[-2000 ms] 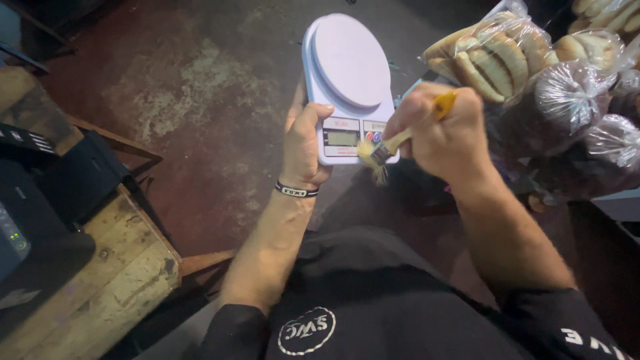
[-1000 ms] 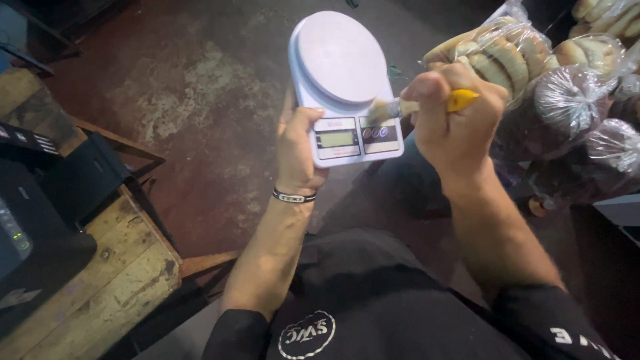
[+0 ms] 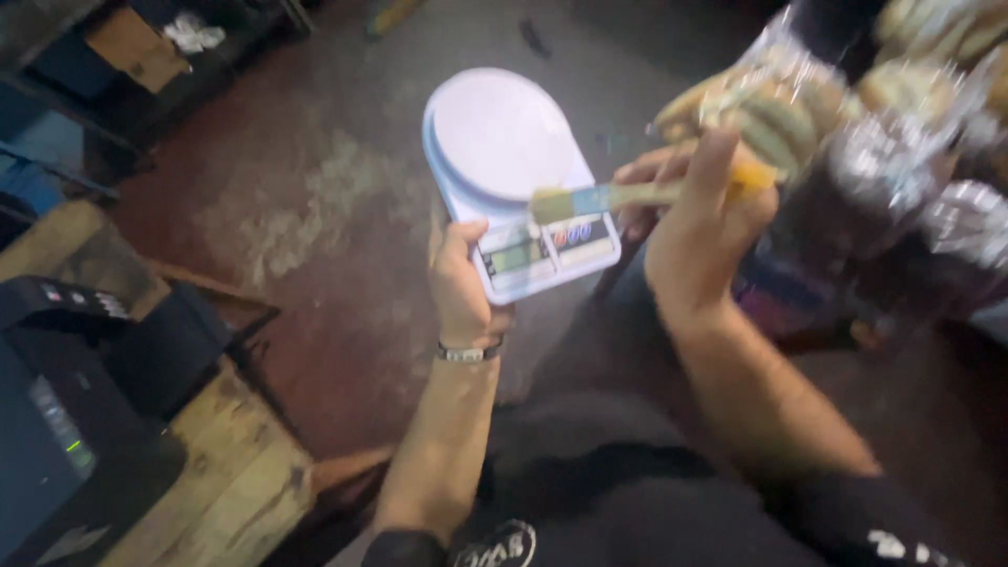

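Observation:
A white digital kitchen scale [image 3: 504, 134] with a round platform is held up in the middle of the view, its display and buttons toward me. My left hand [image 3: 465, 283] grips its lower left edge, thumb on top by the display. In my right hand [image 3: 701, 213] is a brush [image 3: 579, 201] with pale bristles, a metal ferrule and a yellow handle end. The blurred bristles lie over the scale, between platform and button panel; whether they touch it I cannot tell.
Clear plastic bags of bread rolls [image 3: 787, 110] and dark wrapped bundles crowd the right. At the left, a black printer-like machine [image 3: 47, 417] stands by a rough wooden table [image 3: 244, 441]. A shelf [image 3: 102, 63] with a cardboard box is at the upper left.
The brush has moved from the lower front of the scale, across the button panel, to beside the platform's lower edge. My left hand has kept its hold of the scale.

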